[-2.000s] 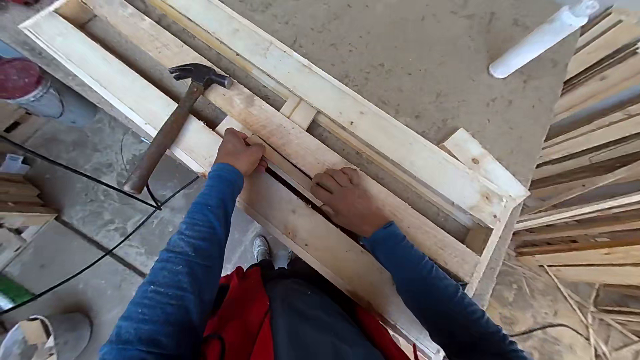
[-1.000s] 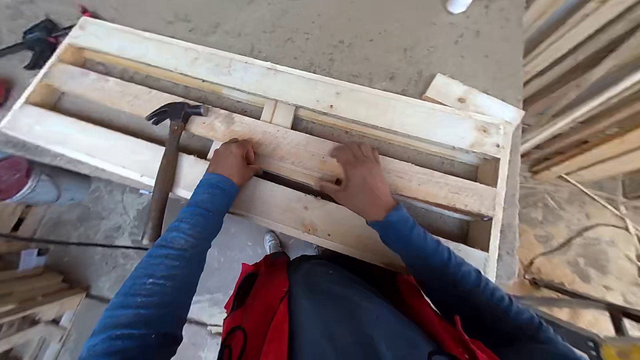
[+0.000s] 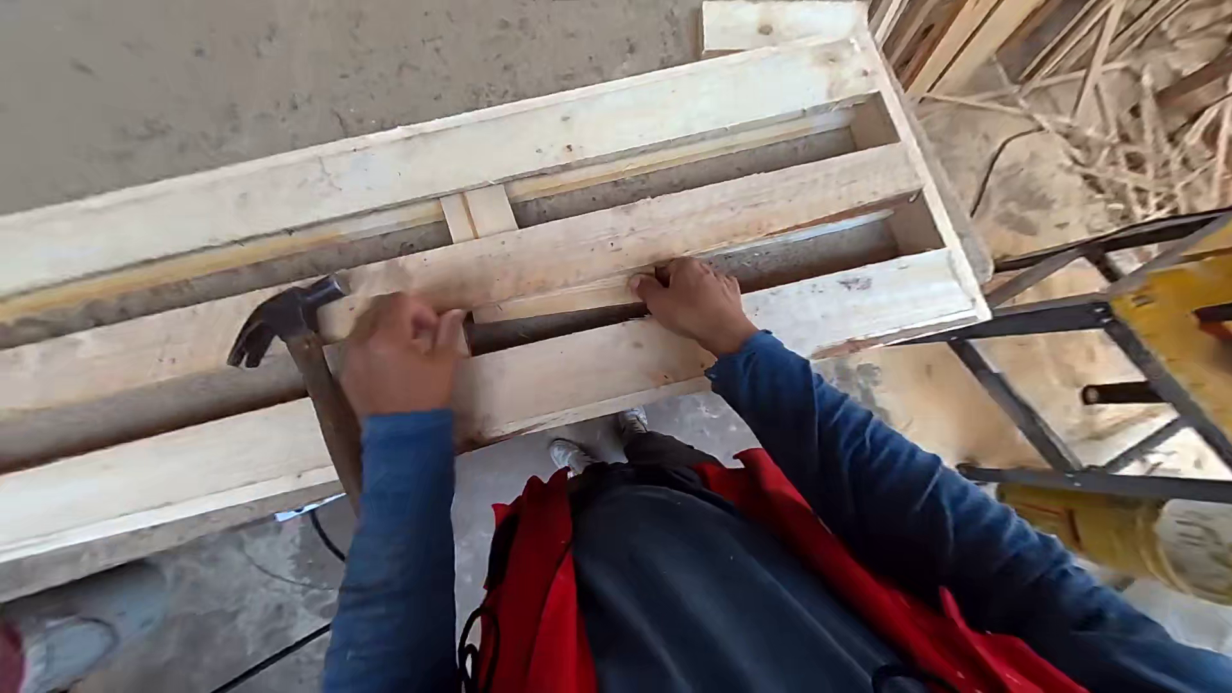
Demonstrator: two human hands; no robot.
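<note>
A long wooden frame of slats lies on a concrete-coloured surface. My right hand pinches the end of a short thin wooden strip lying along the edge of the middle slat, above the gap. My left hand, blurred, is over the gap near the strip's left end, its thumb raised; whether it holds anything is not clear. Left of it a claw hammer rests across the slats, its wooden handle partly behind my left forearm. Short wooden cross blocks sit between the upper and middle slats.
A loose board lies beyond the frame's far edge. Wood strips and offcuts are piled at upper right. A metal stand with yellow parts is at the right. A bucket and black cable are at lower left.
The view has turned and come nearer the frame. My left hand has come away from the slat's edge, where its fingers rested before. My right hand stays at the strip.
</note>
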